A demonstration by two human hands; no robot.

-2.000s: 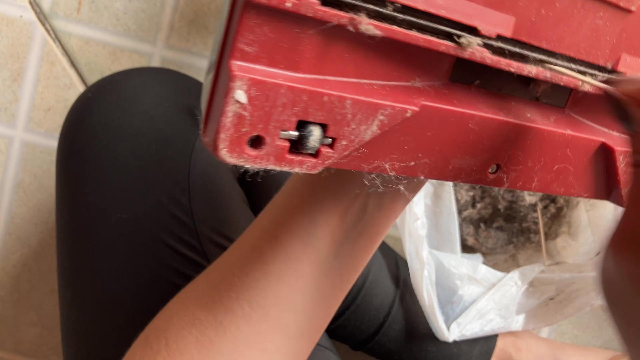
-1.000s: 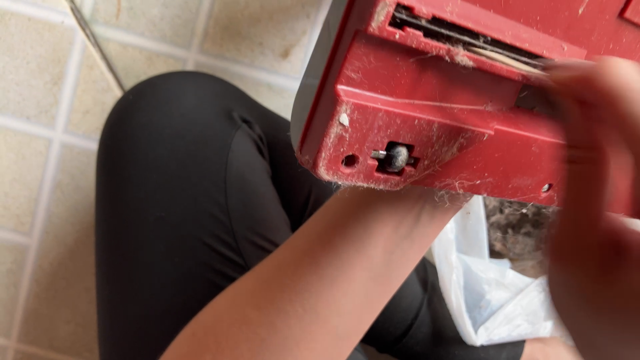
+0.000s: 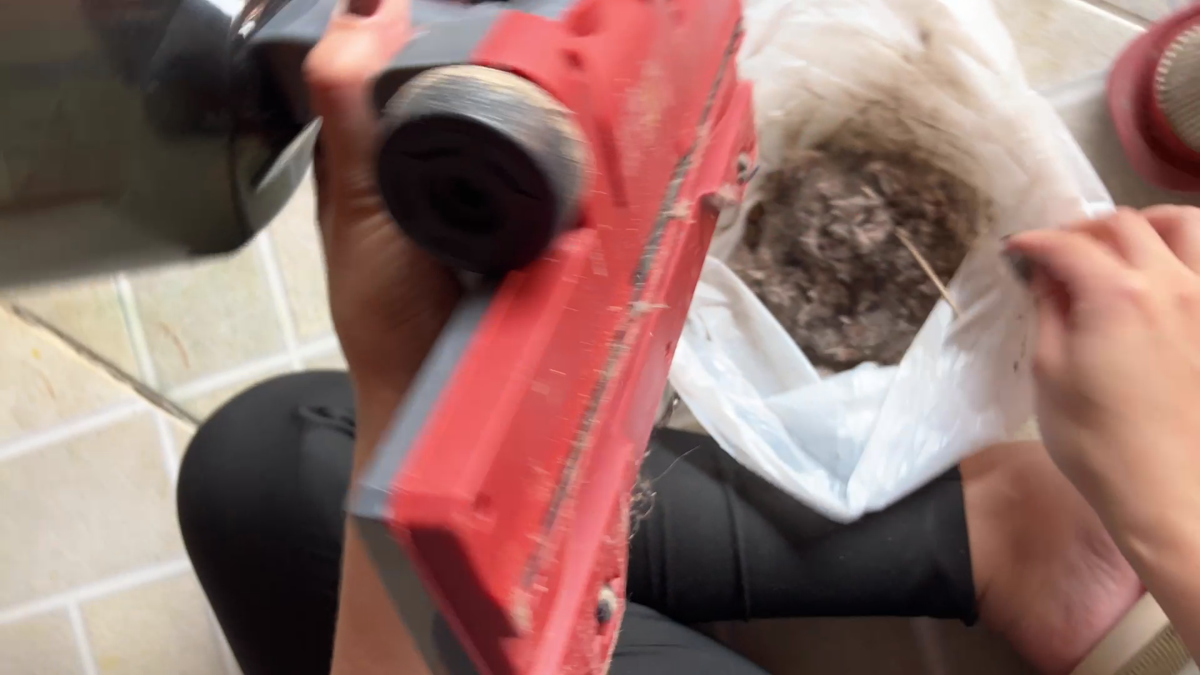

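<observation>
A red and grey vacuum cleaner head (image 3: 562, 356), dusty and hung with hairs, stands tilted on its edge at the centre, with a round grey wheel on its side. My left hand (image 3: 361, 216) grips it from behind, the fingers partly hidden. My right hand (image 3: 1106, 309), at the right, has its fingertips pinched together over the edge of a white plastic bag (image 3: 844, 441); whether anything is between them is too blurred to tell. Grey-brown lint and dust (image 3: 844, 253) fill the open bag, and a thin stick (image 3: 928, 272) lies on top.
My black-clad legs (image 3: 262, 487) are folded below the vacuum head, on a floor of beige tiles (image 3: 75, 506). A dark, shiny part (image 3: 169, 141), blurred, takes up the upper left. At the upper right edge is a red object with a ribbed beige part (image 3: 1162, 103).
The vacuum head has turned from its flat red underside to its edge and wheel. My right hand has left its underside and moved to the right, beside the bag. More of the bag shows.
</observation>
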